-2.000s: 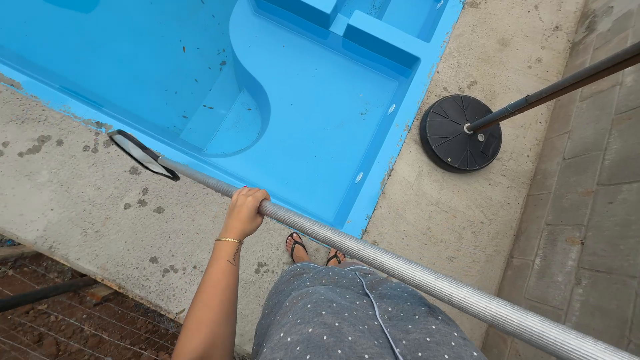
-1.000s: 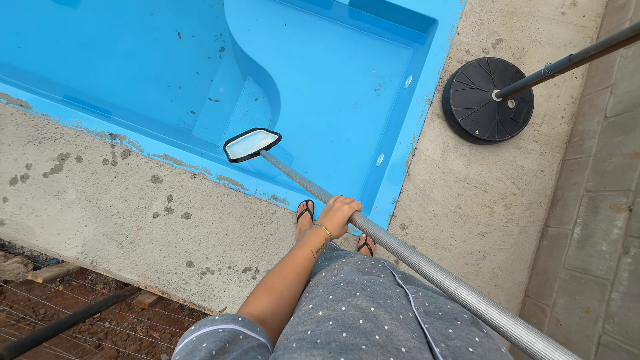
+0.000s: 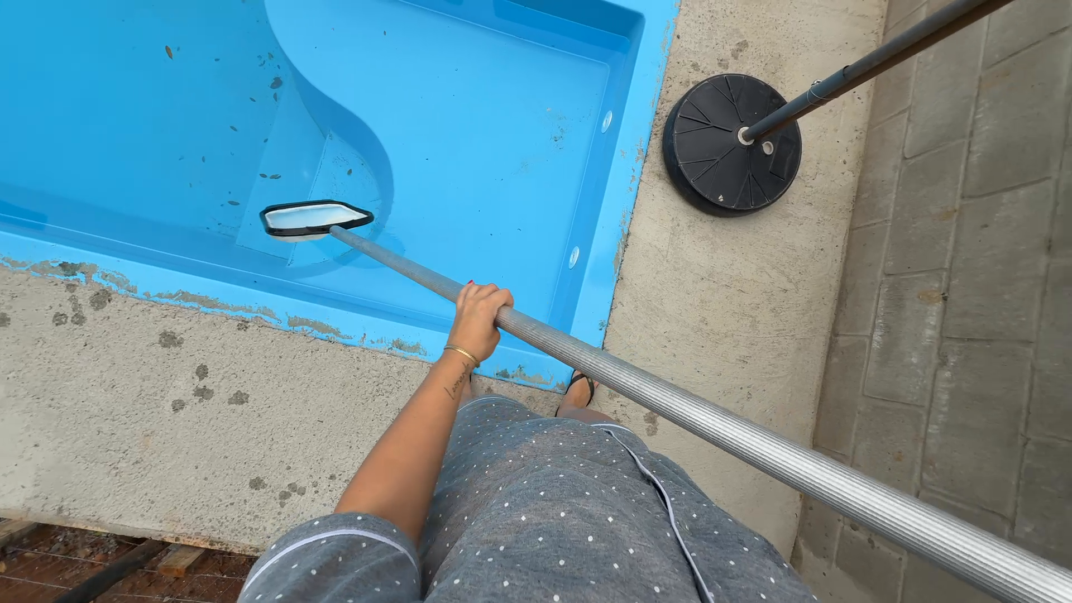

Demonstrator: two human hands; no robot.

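Observation:
My left hand (image 3: pixel 481 320) is closed around a long ribbed metal pole (image 3: pixel 653 385) in the middle of the head view. The pole runs from the lower right corner up to the left. At its far end is a pool skimmer net (image 3: pixel 316 218) with a black frame and pale mesh, over the steps of the blue pool (image 3: pixel 486 151). Whether the net touches the water cannot be told. My right hand is out of the picture. Dark leaves and bits of debris (image 3: pixel 275 83) show in the pool, mostly left of the curved step.
A round black umbrella base (image 3: pixel 729 146) with an upright pole (image 3: pixel 879 65) stands on the concrete deck (image 3: pixel 712 310) at the right. Beyond it rises a block wall (image 3: pixel 963 276). At the lower left, the deck (image 3: pixel 151 402) ends above reddish soil with wires and wood.
The skimmer net has moved from over the left deck to the pool's edge, then farther out over the pool. My left hand has kept its hold on the pole.

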